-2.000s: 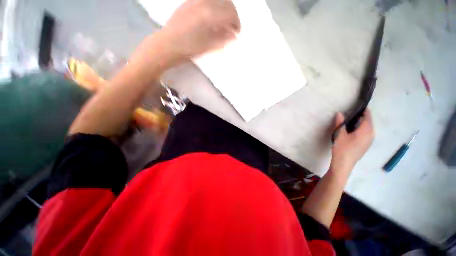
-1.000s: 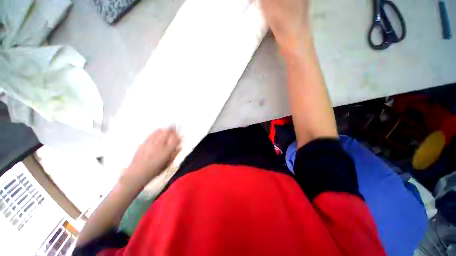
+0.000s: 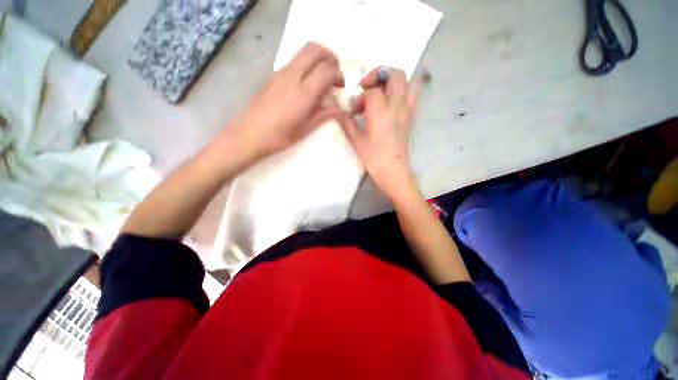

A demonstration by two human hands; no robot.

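Observation:
A cream-white garment piece [image 3: 364,28] lies on the pale grey worktable, its squared end at the top and its lower part running down to the table edge near my body. My left hand [image 3: 301,100] and my right hand [image 3: 381,122] meet over its middle, fingertips bent and pinching the cloth between them. A silver ring thimble [image 3: 383,75] is on a finger of my right hand. Any needle or thread at the fingertips is too small to tell.
Black-handled shears [image 3: 608,44] lie at the upper right. A speckled grey block [image 3: 182,48] and the end of a brown strip [image 3: 95,26] lie upper left. A crumpled cream cloth pile [image 3: 67,148] is at the left. Blue cloth [image 3: 565,274] is below the table edge.
The shears, held in my right hand in the oldest frame, now lie on the table. Since one second ago, both hands have come together over the middle of the garment piece and pinch it.

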